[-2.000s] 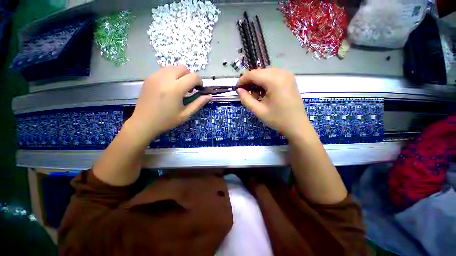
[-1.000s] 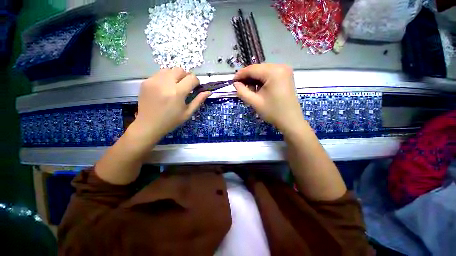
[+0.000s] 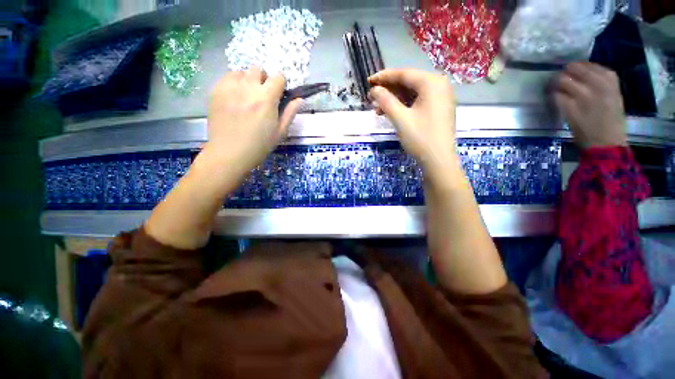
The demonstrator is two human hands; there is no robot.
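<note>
My left hand [image 3: 248, 111] holds a slim dark plier-like tool [image 3: 306, 92], its tip pointing right toward the dark sticks. My right hand [image 3: 414, 107] is at the lower end of the dark component sticks [image 3: 361, 55], thumb and index fingertips close together; whether a part is between them cannot be told. Small black bits [image 3: 343, 94] lie loose left of the sticks' lower end, between the tool tip and my right fingers. The blue circuit board panels [image 3: 333, 175] lie in a row below both hands, partly covered by my forearms.
Behind the silvery rail [image 3: 166, 133] lie a stacked blue board pile [image 3: 103, 74], green parts [image 3: 179, 59], white parts [image 3: 272, 41], red parts [image 3: 455, 37], a clear bag [image 3: 551, 33] and a black tray [image 3: 625, 63]. At right, a neighbour's hand [image 3: 592, 104] and red patterned sleeve [image 3: 603, 237] reach over the rail.
My hands have moved apart and up; the tool tip has left my right fingertips, which are now by the sticks. The neighbour's arm has come in over the rail at right.
</note>
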